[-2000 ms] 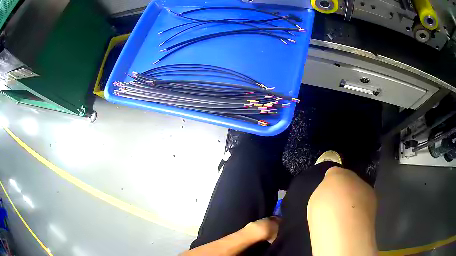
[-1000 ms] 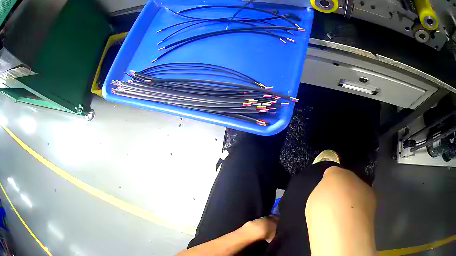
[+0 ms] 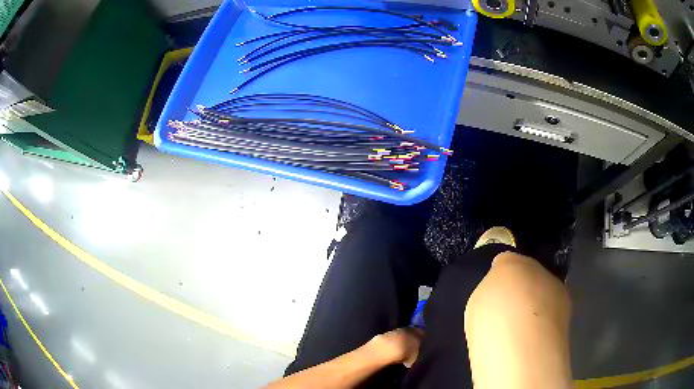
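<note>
A blue tray (image 3: 304,173) lies in front of me. A dense bundle of black cable pieces (image 3: 289,144) with stripped, coloured ends lies along its near side. Several loose curved black cables (image 3: 335,47) lie apart at its far side. My left hand (image 3: 402,346) is low between my thighs, away from the tray; its fingers are hidden. My right hand is not in view; a bare limb (image 3: 521,319) shows at the lower right.
A bench with a drawer (image 3: 555,121) is at the right, below a machine with yellow rollers (image 3: 649,23). A green cabinet (image 3: 99,91) and a yellow crate (image 3: 146,125) are at the left. A blue object (image 3: 419,313) shows between my legs.
A cable that stood slanting over the tray's far edge one second ago now lies among the loose cables. My left hand has stayed low between my thighs.
</note>
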